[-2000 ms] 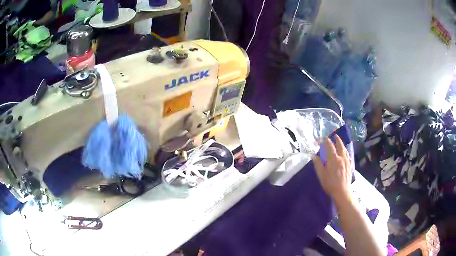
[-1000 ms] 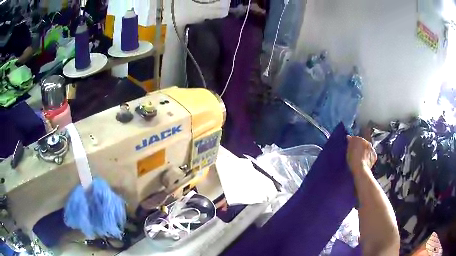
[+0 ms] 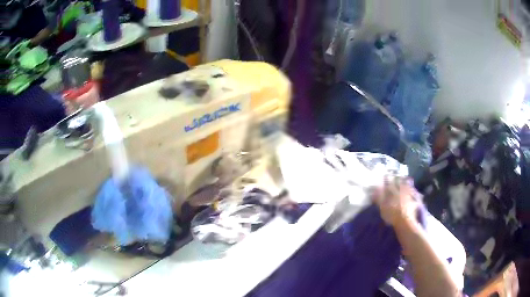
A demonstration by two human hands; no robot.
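A navy garment panel (image 3: 343, 258) lies over the front right edge of the white machine table (image 3: 203, 272) and hangs down. My right hand (image 3: 398, 203) is on the panel's far right end, beside the clear plastic bag (image 3: 378, 165). The hand is blurred, so whether its fingers grip the cloth is hard to tell. My left hand is out of the picture. The cream JACK sewing machine (image 3: 157, 139) stands at the left; its needle area is lost in glare.
A blue tassel (image 3: 133, 209) hangs from the machine arm. A clear dish with white cord (image 3: 232, 220), a white piece (image 3: 305, 174) and snips (image 3: 107, 287) lie on the table. Behind are a flask (image 3: 78, 90) and thread cones (image 3: 111, 20). Patterned cloth (image 3: 476, 203) is heaped at right.
The panel's end, held up by my right hand one second ago, is now down at the table's right end. My hand has moved lower and left. The camera view has shifted too.
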